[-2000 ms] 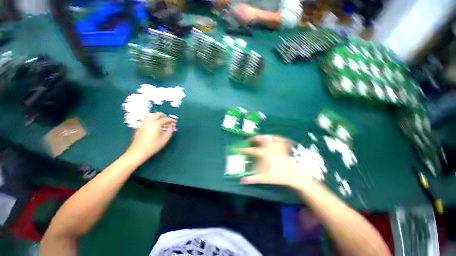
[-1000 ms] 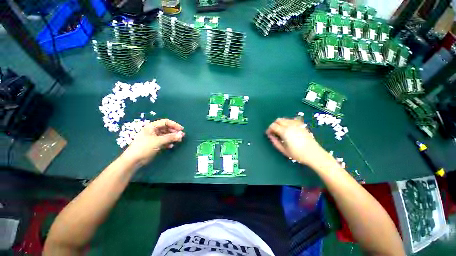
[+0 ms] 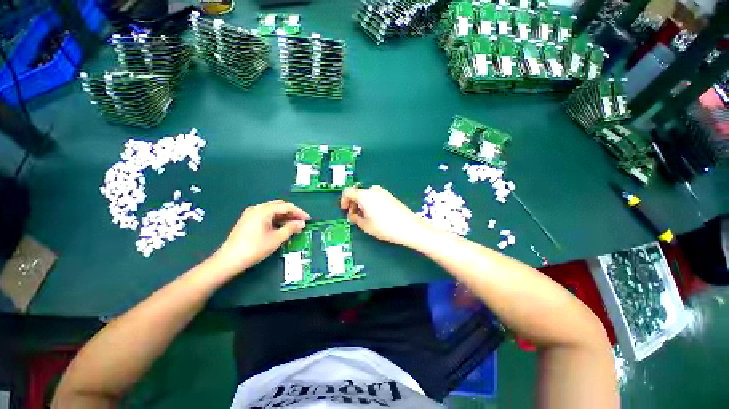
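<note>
A green circuit board panel (image 3: 324,256) with two white rectangles lies on the green mat near the bench's front edge. A second panel (image 3: 326,168) lies just behind it. My left hand (image 3: 264,232) is at the near panel's upper left corner, thumb and fingertips pinched together. My right hand (image 3: 376,212) is between the two panels at the right, fingertips pinched together. Any small piece between the fingertips is too small to make out. White pieces lie in a left heap (image 3: 124,180) and a right heap (image 3: 446,210).
Ribbed board stacks (image 3: 312,68) stand at the back left. Laid-out board rows (image 3: 519,60) are at the back right. Another panel (image 3: 477,142) lies behind the right heap. A yellow-black knife (image 3: 649,216), a white tray (image 3: 635,339) and a brown card (image 3: 25,273) are at the sides.
My right hand has moved left from beside the right heap to between the two panels. My left hand has moved onto the near panel's upper left corner. The camera view has shifted to the right.
</note>
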